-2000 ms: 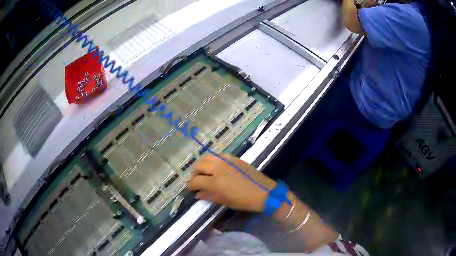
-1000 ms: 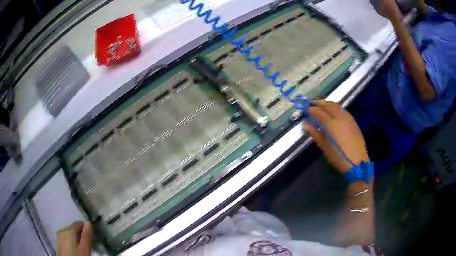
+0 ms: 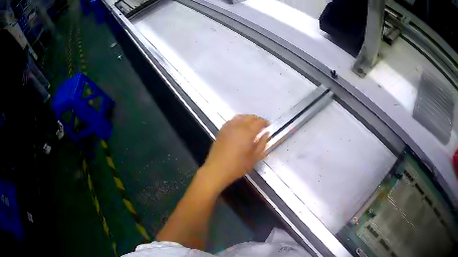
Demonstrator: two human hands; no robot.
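Note:
My left hand (image 3: 240, 145) is over the conveyor's near metal rail, at the near end of a metal crossbar (image 3: 296, 120). Its fingers are bent, and the fingertips are at the crossbar's end. The hand is slightly blurred, and I cannot tell whether it grips the bar or anything small. A green and dark carrier (image 3: 389, 193) lies on the conveyor at the lower right, cut off by the picture's edge. It holds a grey-beige circuit board panel (image 3: 417, 221) with dark strips. My right hand is not in view.
A black bin (image 3: 344, 25) stands beside a metal post (image 3: 371, 40) on the far ledge. A ribbed grey tray (image 3: 436, 108) lies at the right, with a red bin's edge (image 3: 455, 161) beyond. A blue stool (image 3: 83, 105) stands on the green floor, near yellow-black tape. Another carrier's end shows top left.
The view has swung left along the conveyor, so the carriers shifted right. My left hand has moved onto the rail by the crossbar. My right hand and the blue cord have left the picture.

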